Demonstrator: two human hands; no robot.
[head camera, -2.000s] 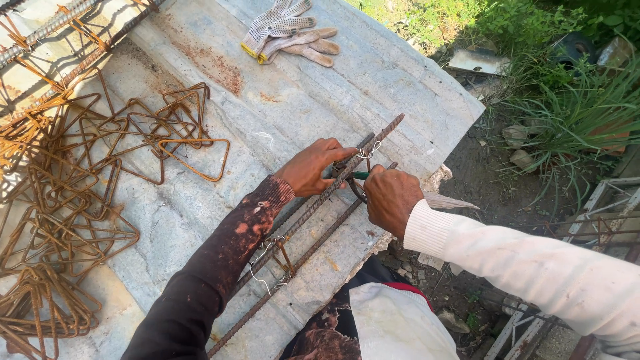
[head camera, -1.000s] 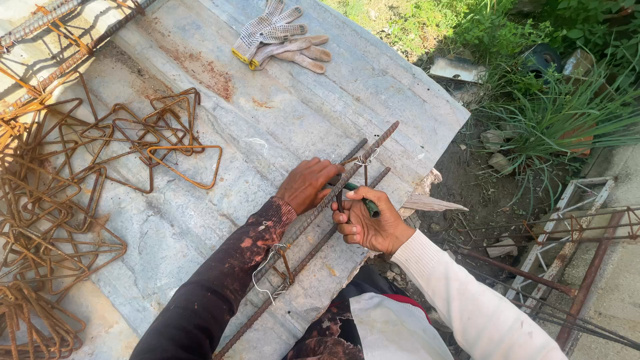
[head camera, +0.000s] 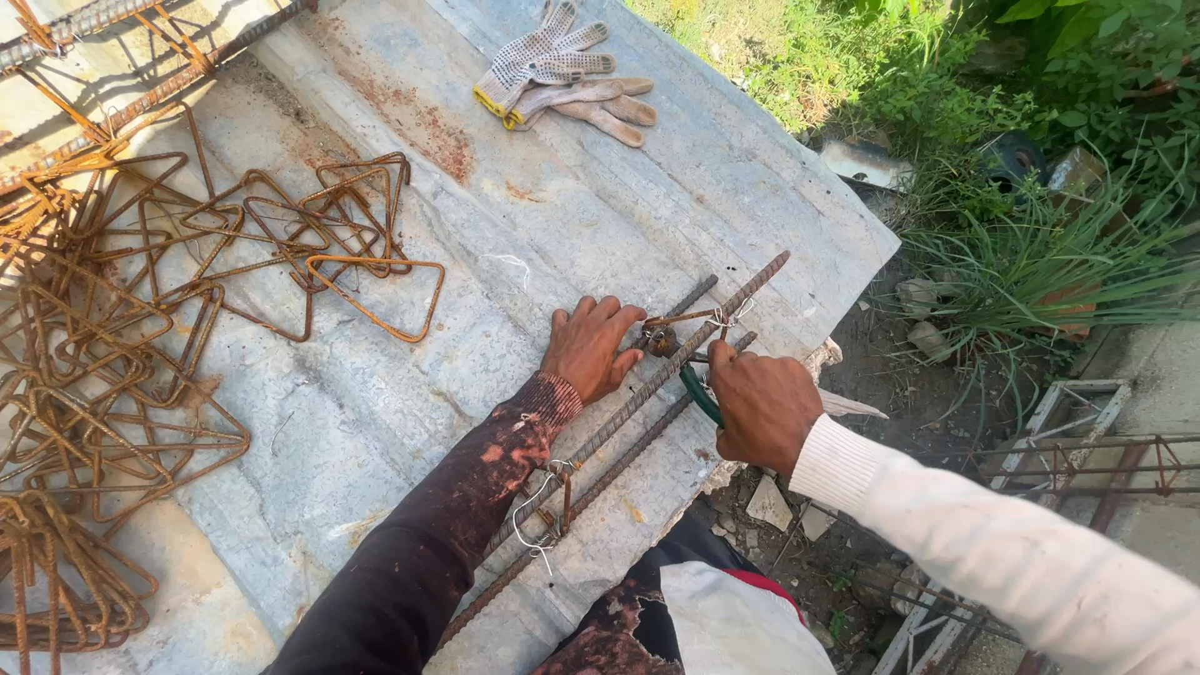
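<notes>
My right hand grips green-handled pincers, whose rusty head lies between the rebars, close to a tie of pale wire. My left hand rests with fingers spread beside the bars, its fingertips near the pincers' head. Ribbed steel rebars run diagonally over the corrugated metal sheet. A rusty stirrup joins them near their far ends, bound with white wire. Nearer my body, another stirrup hangs on them with loose wire.
Rusty triangular stirrups lie piled at left. Dotted work gloves lie at the top of the sheet. A rebar frame crosses the upper left corner. Beyond the sheet's right edge are soil, stones, grass and a metal lattice frame.
My left hand has come off the rebars and spread out beside them. My right hand still holds the pincers, whose head now shows between the bars.
</notes>
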